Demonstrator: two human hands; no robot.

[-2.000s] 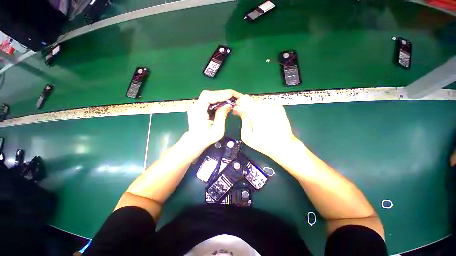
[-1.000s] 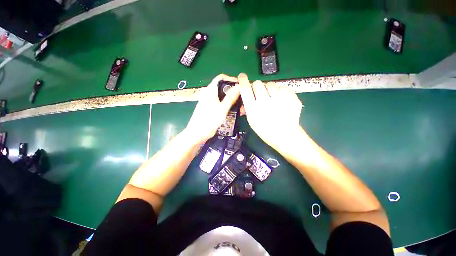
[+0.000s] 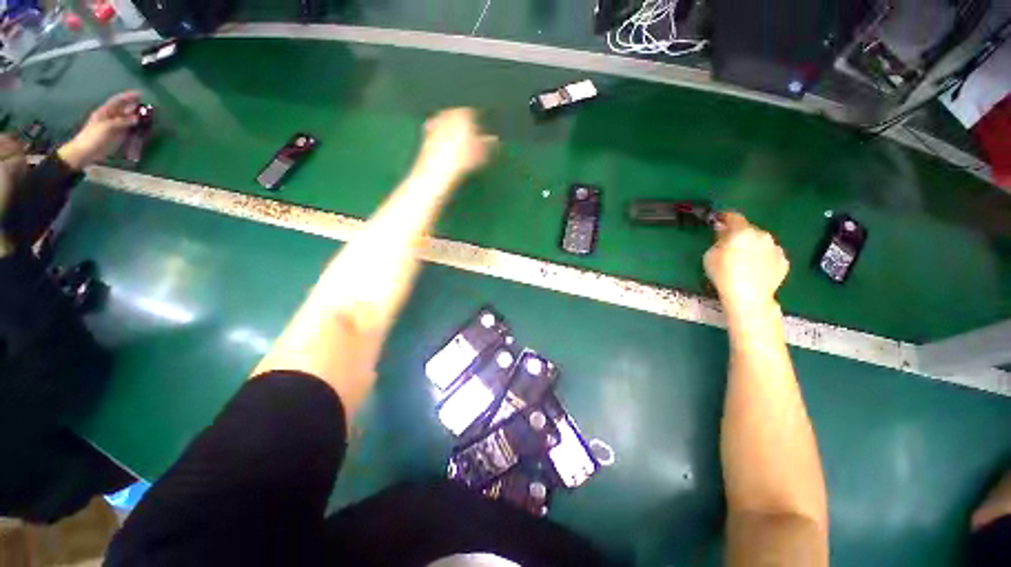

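Black handheld devices lie in an overlapping pile (image 3: pixel 504 404) on the near green bench, some with white labels up. My right hand (image 3: pixel 748 264) is over the green belt, with its fingertips at the right end of a black device (image 3: pixel 665 213) lying sideways; the grip looks pinched. My left hand (image 3: pixel 455 144) is blurred over the belt, left of centre; its fingers look bent and nothing is visible in it. Another device (image 3: pixel 580 219) lies between my hands. A thin white loop (image 3: pixel 601 452) lies at the pile's right side.
A worn pale metal strip (image 3: pixel 532 269) divides bench from belt. More devices lie on the belt at left (image 3: pixel 287 162), far centre (image 3: pixel 564 96) and right (image 3: pixel 840 248). Another person's hand (image 3: pixel 105 131) touches a device at far left. White cables (image 3: pixel 654 31) and black equipment stand beyond.
My hands have parted and reached out over the belt, left and right. The device they held together is no longer between them. The pile shows another white-labelled device. The view has shifted.
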